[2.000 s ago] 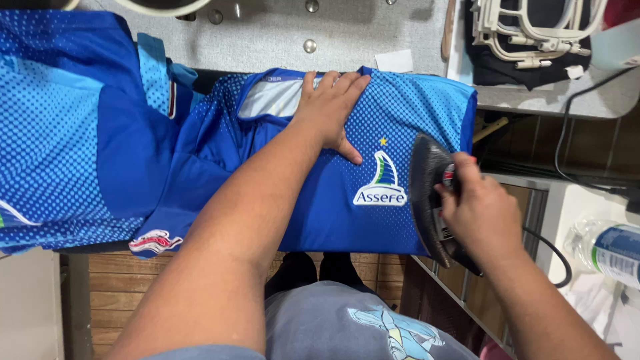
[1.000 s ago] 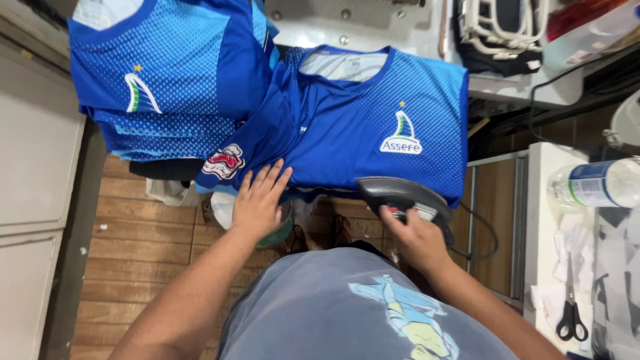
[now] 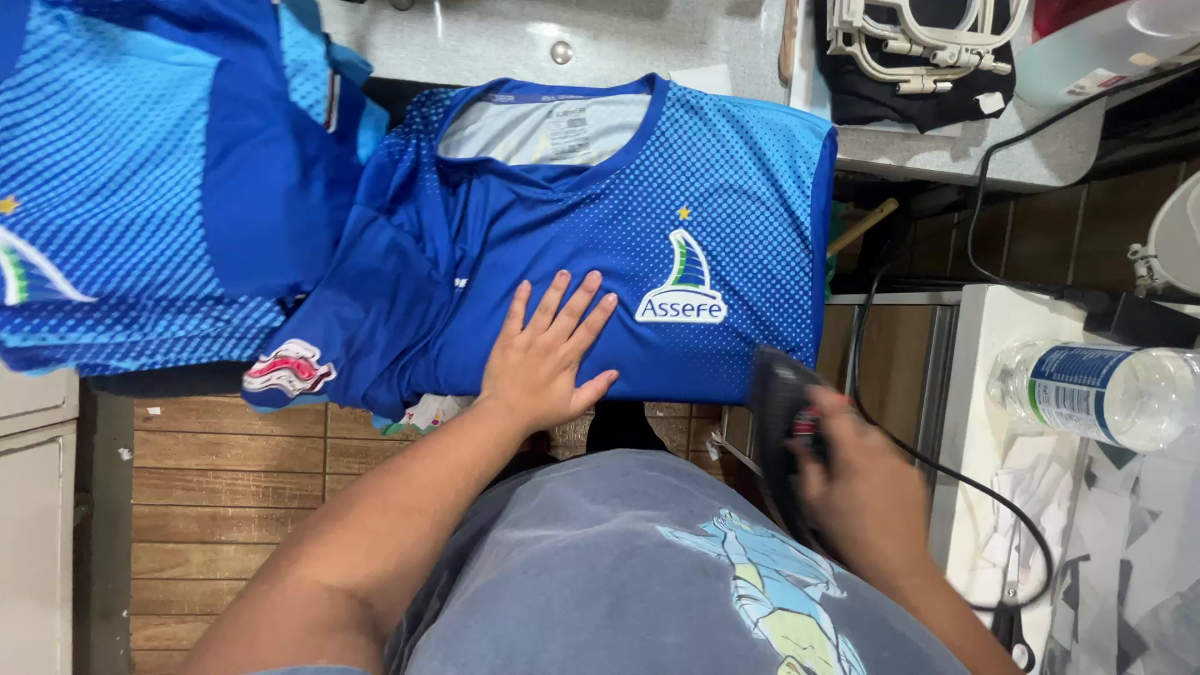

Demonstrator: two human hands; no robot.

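A blue jersey with a sail-shaped chest patch lies spread on a narrow board, its neck opening away from me. My left hand rests flat on its front, fingers apart, left of the patch. My right hand grips a black clothes iron, blurred, at the jersey's near right corner; its tip is at the cloth's edge, and whether it touches is unclear. The iron's soleplate is hidden. More blue jerseys are heaped at the left, against this one's sleeve with its red and white patch.
Embroidery hoops lie on black cloth at the back right. The iron's black cord loops beside a white surface holding a plastic bottle, scissors and paper scraps. A metal table stands behind the board.
Two seconds ago my left hand lay near the collar; now it is lower on the front. The iron, on the near edge one second ago, has moved to the right corner. The view has shifted.
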